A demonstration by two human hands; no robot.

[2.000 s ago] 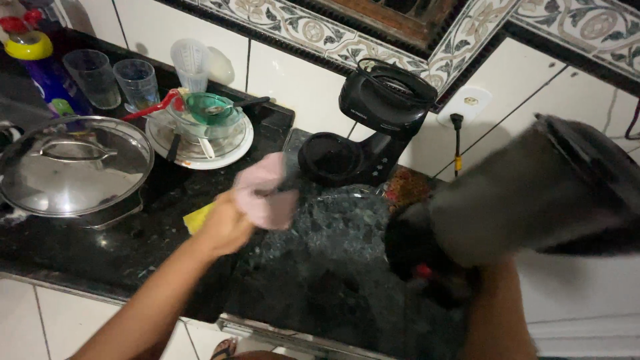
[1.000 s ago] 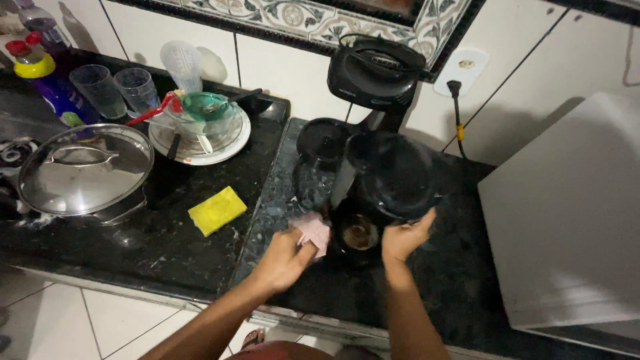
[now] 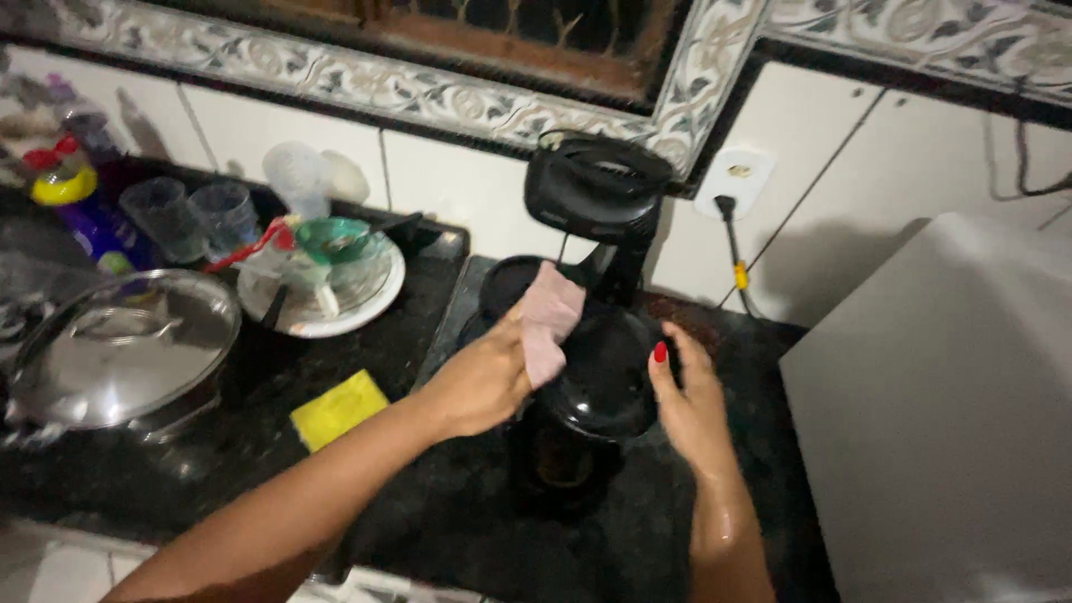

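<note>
A pink cloth is gripped in my left hand, over the left side of a rounded black appliance, perhaps a blender or second coffee maker. My right hand is at that appliance's right side, thumb and fingers around its edge; its exact grip is partly hidden. Just behind stands a black drip coffee maker, with a round dark part low at its left. A yellow sponge lies on the dark stone counter, left of my left hand.
A lidded pan stands at the left. Behind it are clear cups, a purple bottle and a white plate stacked with dishes. A plug with a cord hangs from the wall outlet. A large white box-like surface borders the right.
Two seconds ago the black appliance was tilted at the right; it now stands in front of the coffee maker. Since one second ago, my left hand has moved the cloth up onto its left side.
</note>
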